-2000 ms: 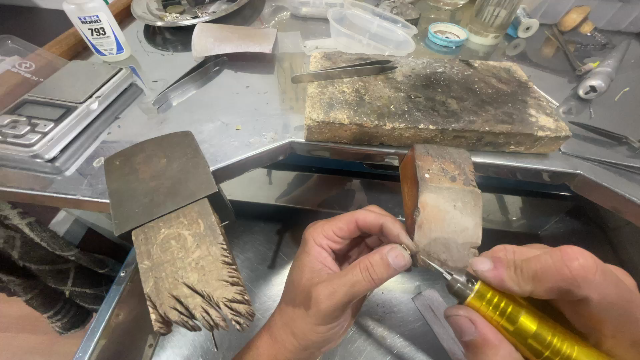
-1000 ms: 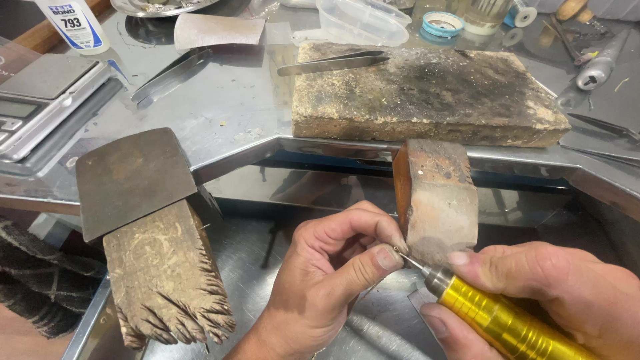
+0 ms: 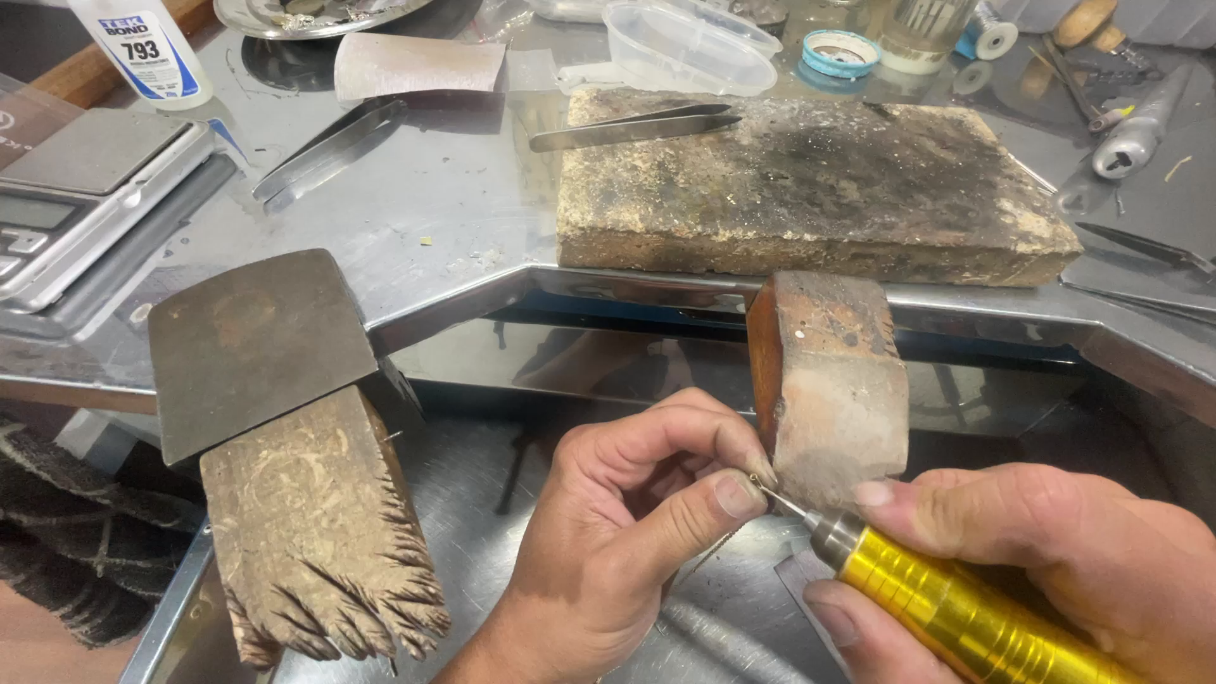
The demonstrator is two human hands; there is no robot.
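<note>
My left hand [image 3: 646, 522] pinches a tiny gold-coloured jewellery piece [image 3: 754, 479] between thumb and fingers; a thin chain [image 3: 711, 553] hangs beneath the thumb. In my right hand [image 3: 1035, 541] is a yellow metal rotary handpiece [image 3: 959, 608], gripped near its dark collar. Its slender bit [image 3: 787, 502] points left, with the tip at or very near the small piece; whether they touch cannot be told. Just behind the fingertips is a worn bench pin [image 3: 841, 408], fixed at the bench edge.
A scorched soldering block [image 3: 807, 190] carries tweezers [image 3: 632, 127]. More tweezers [image 3: 328, 152] lie left, near a digital scale [image 3: 85, 199] and a glue bottle [image 3: 147, 52]. A notched wooden block [image 3: 323, 532] with a steel plate [image 3: 256, 342] juts out at front left. A metal tray [image 3: 475, 570] lies below.
The view has shifted slightly. Both hands keep their hold, and the handpiece's bit stays close to the left fingertips.
</note>
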